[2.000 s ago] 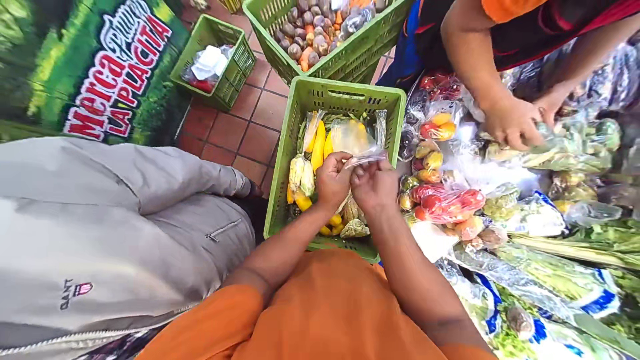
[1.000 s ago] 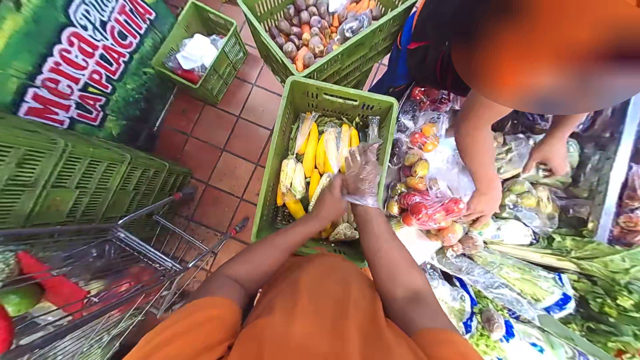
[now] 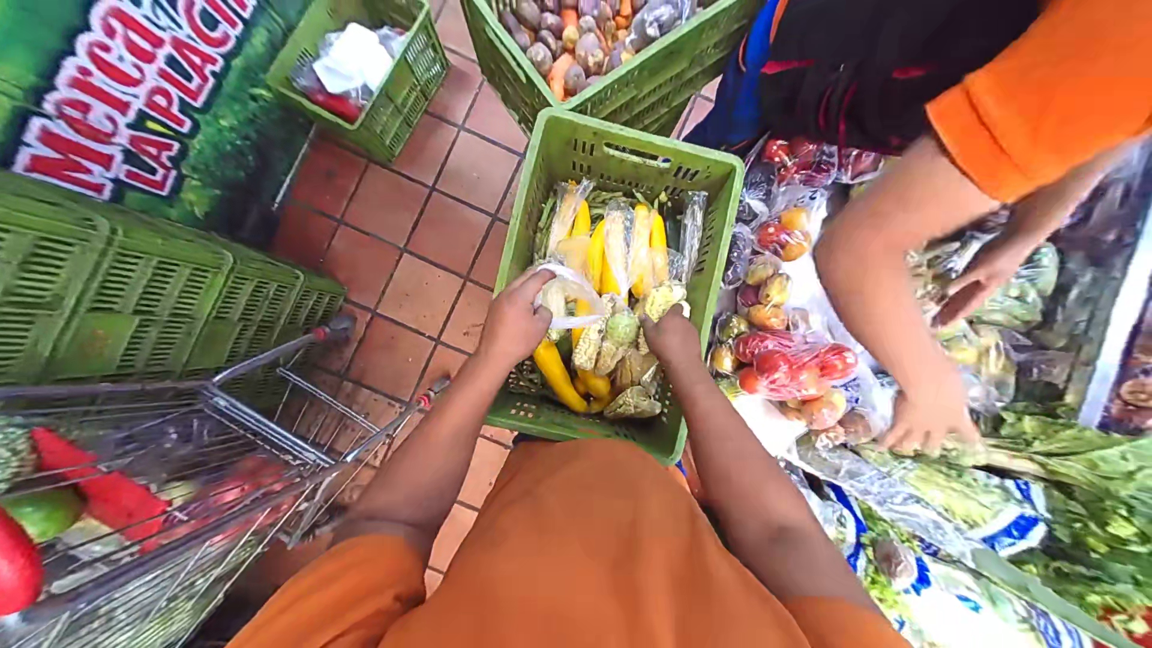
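Note:
A green plastic crate (image 3: 725, 225) stands in front of me, holding long yellow vegetables (image 3: 560, 373), corn cobs (image 3: 589, 346) and items in clear wrap. My left hand (image 3: 519, 317), at the crate's left side, grips the edge of a clear plastic bag (image 3: 576, 301) that is spread open over the produce. At the right, my right hand (image 3: 670, 335) has its fingers on a pale, husk-like piece of produce (image 3: 664, 299) among the cobs. Whether that piece is lifted off the others, I cannot tell.
Crates of carrots and round roots (image 3: 589, 54) stand beyond. To the left are a small crate (image 3: 409, 90), stacked green crates (image 3: 135, 297) and a metal shopping cart (image 3: 270, 432). A co-worker's hand (image 3: 931, 418) touches the bagged vegetables on the right-hand display, near bagged tomatoes (image 3: 801, 364).
My hands were together at the plastic bag and are now apart, the right one down on the produce. The person in a grey jacket at the left has gone from view; the cart shows there.

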